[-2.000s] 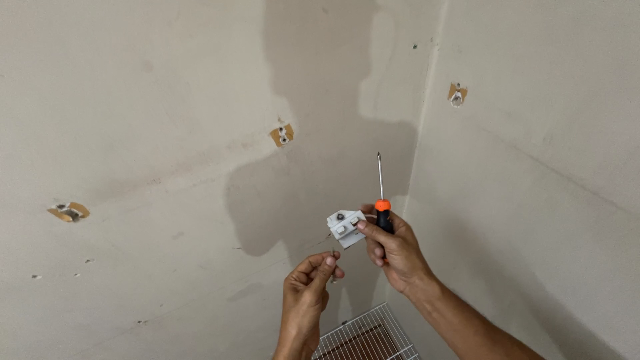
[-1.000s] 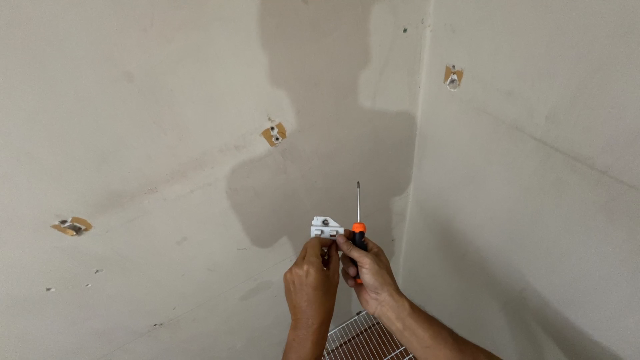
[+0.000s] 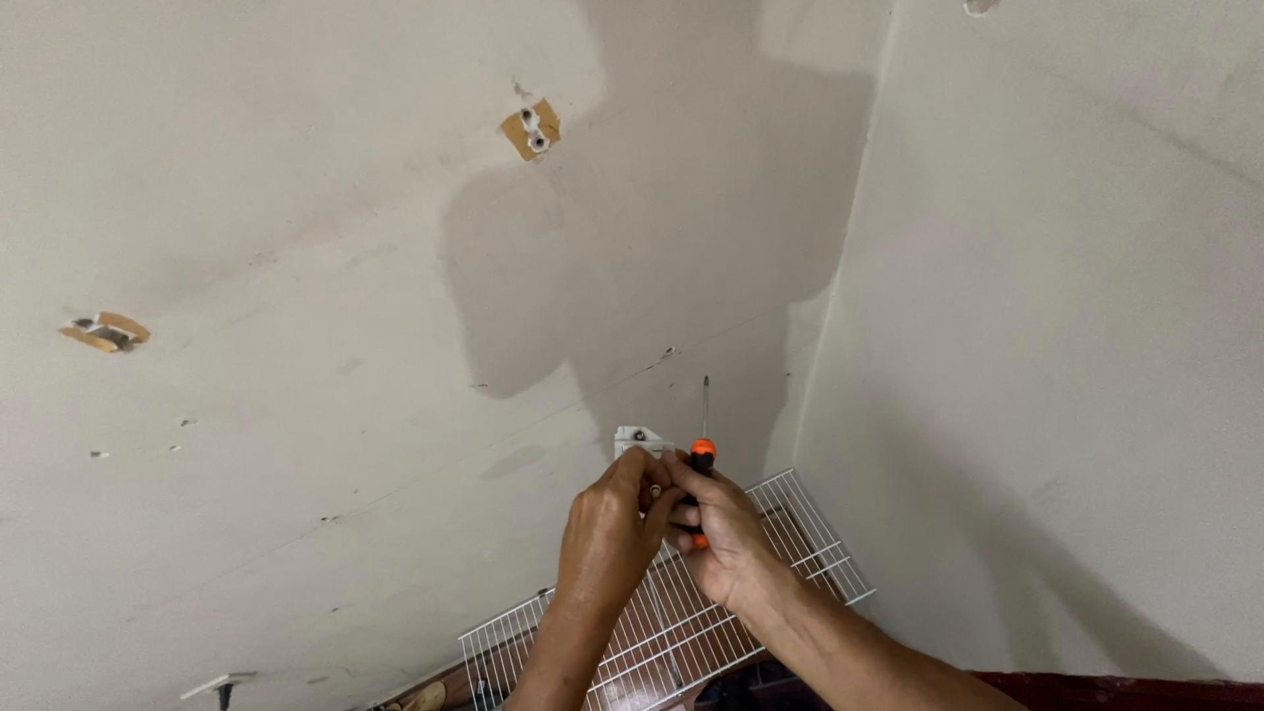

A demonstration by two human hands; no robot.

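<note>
A white bracket (image 3: 640, 437), with a dark screw or hole near its top, is held between both hands low in the centre. My left hand (image 3: 607, 528) has its fingers bent at the bracket's lower edge, and a small brass-coloured piece (image 3: 655, 491) shows by its fingertips. With its thumb and finger my right hand (image 3: 726, 528) pinches the bracket's right side. The same hand also holds a screwdriver (image 3: 702, 459) with a black and orange handle, its shaft pointing up. The fingers hide the bracket's lower part.
Two light walls meet at a corner (image 3: 839, 267) right of my hands. Holes in torn, brownish patches (image 3: 533, 128) (image 3: 106, 332) mark the left wall. Below my arms lies a white wire rack (image 3: 810, 573). A plug with a dark cable (image 3: 223, 681) shows at the lower left.
My left hand, earlier apart from the bracket, has come to it and now meets my right hand there. The view has tilted down, showing more of the wire rack.
</note>
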